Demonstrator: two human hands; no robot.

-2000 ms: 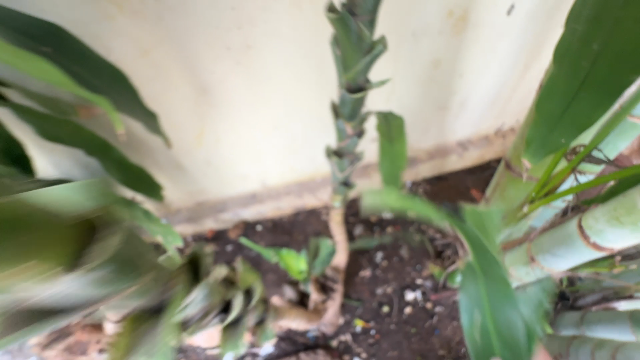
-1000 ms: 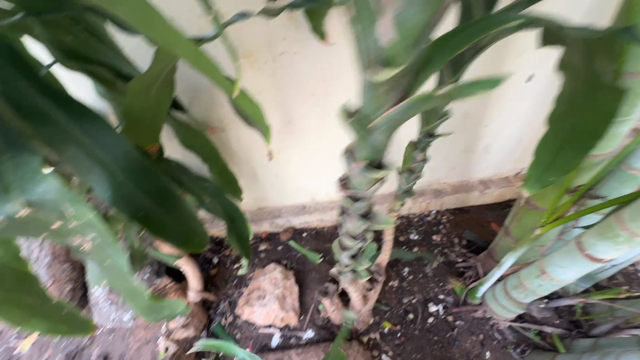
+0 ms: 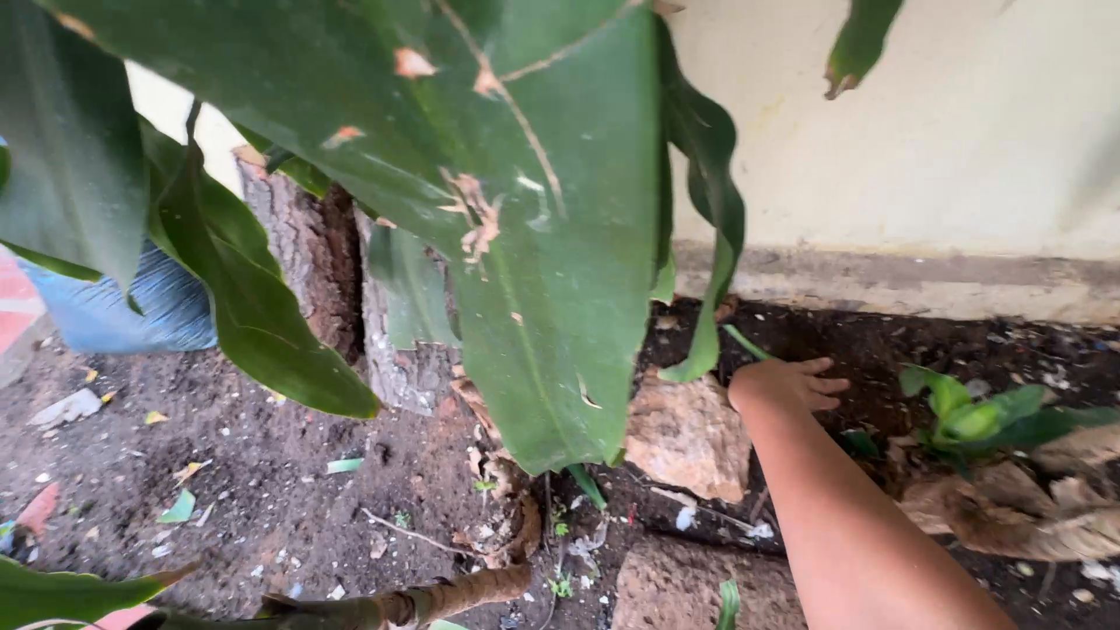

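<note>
My right hand (image 3: 792, 385) reaches in from the lower right, its fingers apart over the dark soil (image 3: 875, 350) near the foot of the wall. A pale reddish rock (image 3: 687, 433) lies just left of the wrist, and a thin green leaf piece (image 3: 745, 342) lies beside the hand. No held object shows, though part of the palm side is hidden. To the right of the hand grows a small green plant (image 3: 971, 420). My left hand is out of view.
A large green leaf (image 3: 542, 262) hangs close in front. Behind it stand rough tree trunks (image 3: 302, 254). A blue bag-like thing (image 3: 144, 302) is at left. A cream wall (image 3: 919, 157) runs along the back. A reddish block (image 3: 700, 586) and a bare stem (image 3: 446, 595) lie low.
My right hand and forearm have come into view beside the rock, which showed without a hand one second ago. The view has shifted strongly, and a big leaf now covers its middle.
</note>
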